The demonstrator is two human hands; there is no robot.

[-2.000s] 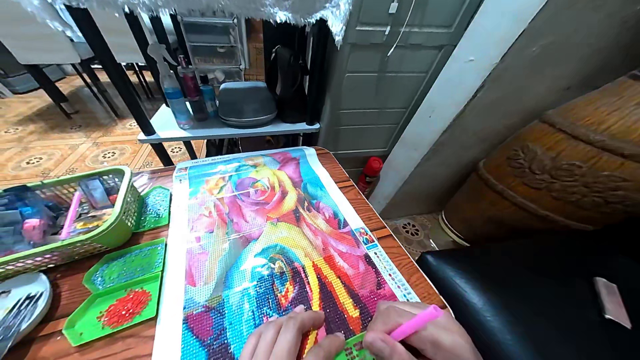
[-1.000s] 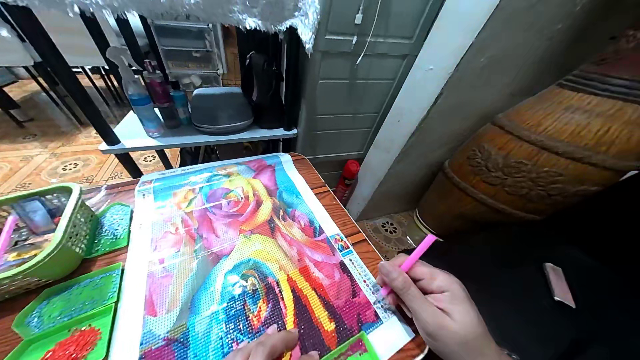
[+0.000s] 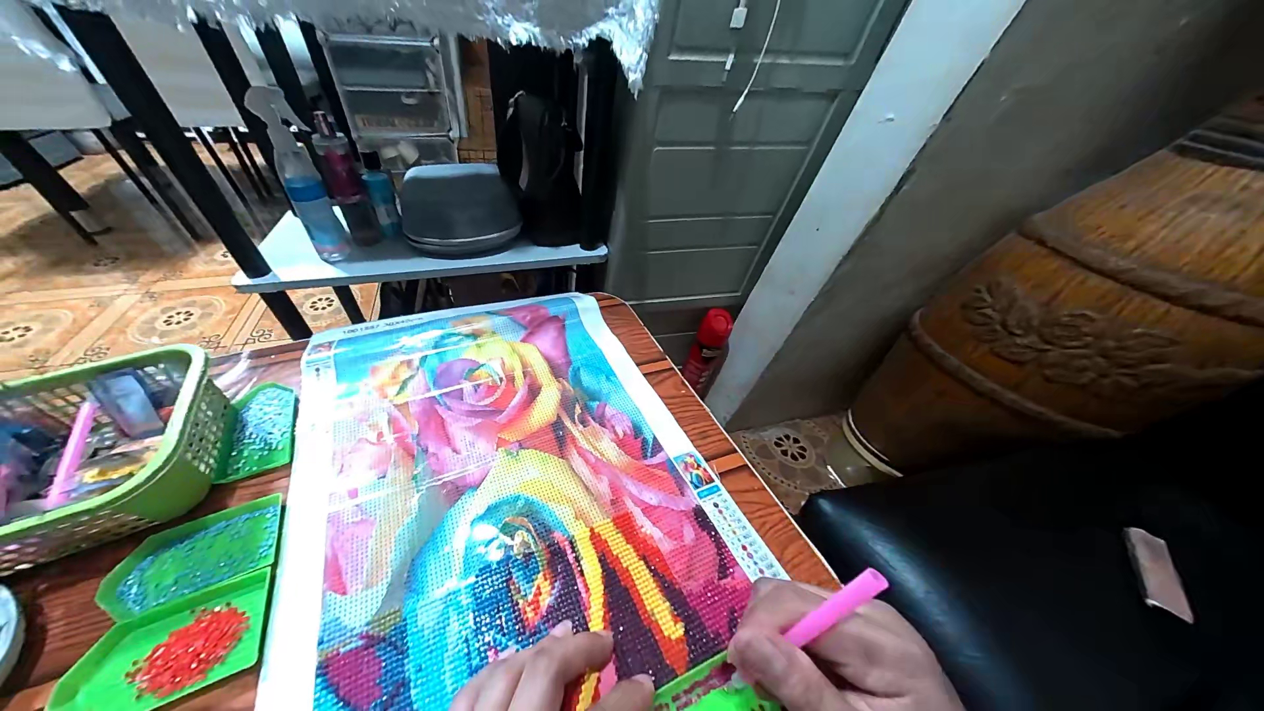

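My right hand (image 3: 839, 647) grips a pink applicator pen (image 3: 837, 608), its tip down at a green tray (image 3: 726, 686) holding dark pink beads at the bottom edge. My left hand (image 3: 553, 676) lies at the lower middle of a diamond painting canvas (image 3: 484, 395) with rose blooms, its fingers beside that tray; whether it holds the tray is hard to tell. Left of the canvas are a green tray with red beads (image 3: 190, 650), another with bluish beads (image 3: 202, 558) joined above it, and a third (image 3: 262, 430) farther back.
A green plastic basket (image 3: 188, 434) with packets stands on the wooden table's left. Behind is a shelf (image 3: 415, 265) with bottles and a grey case (image 3: 460, 209). At right are a black seat (image 3: 987, 553), a phone-like object (image 3: 1157, 573) and a wooden barrel (image 3: 1066, 336).
The pen was raised over the canvas's right edge one second ago; my right hand has brought it down to the tray with dark pink beads.
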